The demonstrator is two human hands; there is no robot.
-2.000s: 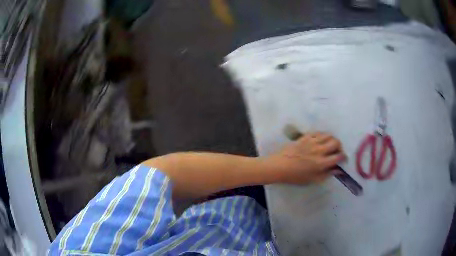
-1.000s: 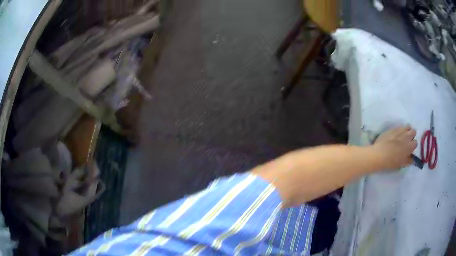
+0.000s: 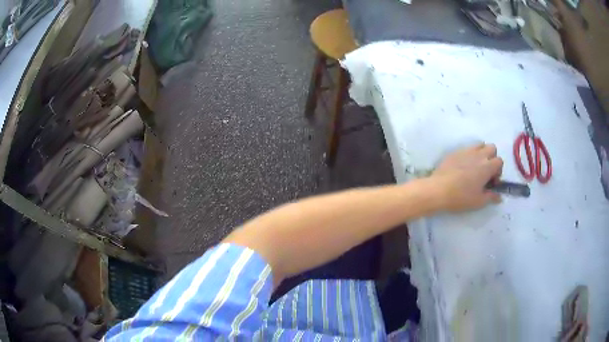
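Observation:
My left hand (image 3: 467,177) lies palm down on the white padded table (image 3: 461,260), its fingers closed around a flat dark strip, which looks like the pressing template (image 3: 513,189). One dark end of the strip sticks out to the right of the fingers; the rest is hidden under the hand. Red-handled scissors (image 3: 532,157) lie just beyond the strip, blades pointing away from me. A small folded brown cloth piece (image 3: 574,315) lies near the bottom right. My right hand is not in view.
A wooden stool (image 3: 334,33) stands on the speckled floor (image 3: 234,120) beyond the table's left corner. Shelves with bundled brown and beige cloth (image 3: 100,143) stand at the left, a dark green crate (image 3: 133,287) below. A dark surface with scraps is behind the table.
The view swung left and partly back. My left hand still holds the strip, which now lies more level across the picture. The brown cloth piece has come into view at bottom right.

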